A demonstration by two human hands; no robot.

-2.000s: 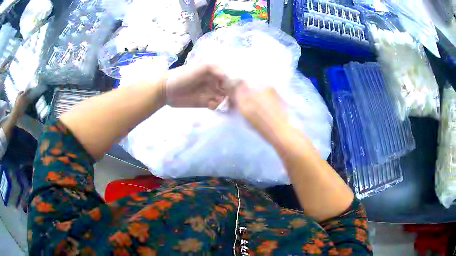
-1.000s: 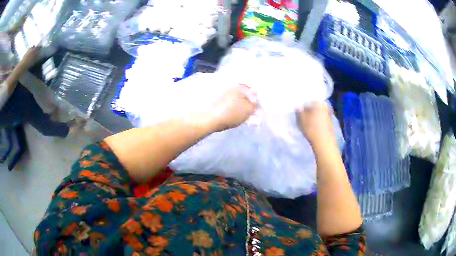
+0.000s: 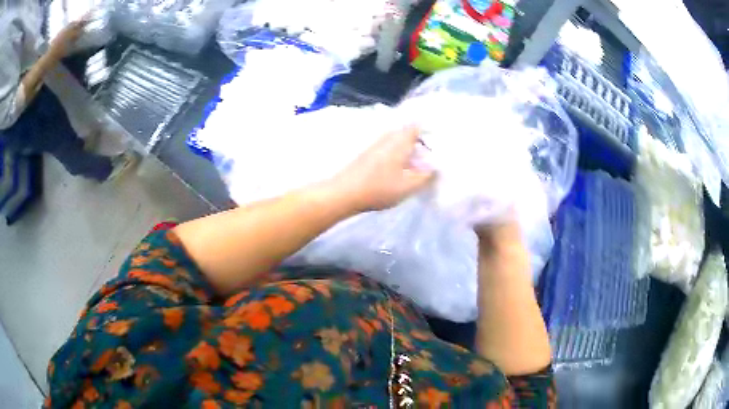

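Note:
A large clear poly bag (image 3: 416, 256) with whitish contents lies on the bench right in front of me. Its upper part is crinkled and overexposed. My left hand (image 3: 392, 172) is closed on the bag near its middle. My right hand (image 3: 497, 228) is at the bag to the right, its fingers hidden in or behind the bright plastic, so its grip cannot be made out. A blue tray (image 3: 209, 120) heaped with small white parts touches the bag's upper left side.
Clear ribbed tray (image 3: 148, 92) at left; another person's arm (image 3: 44, 68) at far left. Floral bag (image 3: 460, 36) with a blue-capped bottle (image 3: 476, 53) behind. Blue and clear ribbed trays (image 3: 599, 248) at right, bags of cream parts (image 3: 667, 208) beyond. Pale floor (image 3: 80, 232) lower left.
My hands have moved from close together to farther apart on the bag, the right one lower. The bag's top looks more spread. The view has turned, showing more floor at left.

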